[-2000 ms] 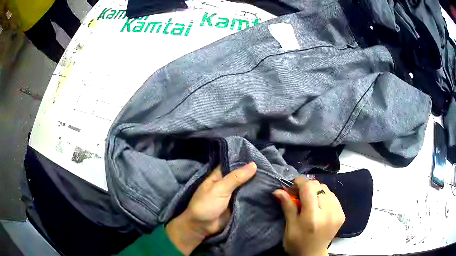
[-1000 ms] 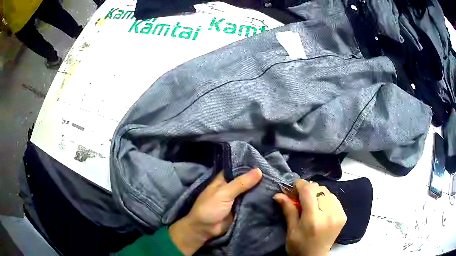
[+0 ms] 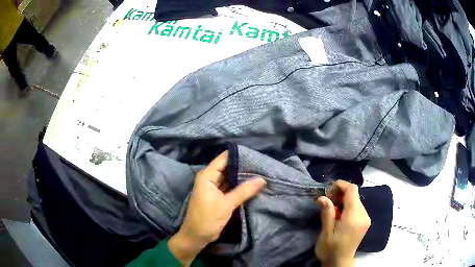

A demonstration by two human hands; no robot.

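A grey garment (image 3: 260,104), wrong side out, lies over the table with a white care label (image 3: 314,50) on it. My left hand (image 3: 211,201) holds its dark-edged opening, thumb on top of the cloth beside the seam. My right hand (image 3: 344,219) grips the seam (image 3: 291,186) at its right part, so the seam runs stretched between the hands. The thread snips (image 3: 337,211) show as a bit of orange-red in my right fist; most of them is hidden. A near-black cuff or band (image 3: 377,218) lies right of my right hand.
The white table (image 3: 99,114) has green lettering. Black garments (image 3: 432,47) are heaped at the far right. A phone (image 3: 461,177) lies at the right edge. Dark cloth (image 3: 78,208) hangs at the near left. A person in yellow (image 3: 9,28) stands beyond the table at far left.
My right hand has moved right along the seam, and the cloth between the hands is flatter. My left fingers have spread higher at the dark edge. The view has shifted a little.
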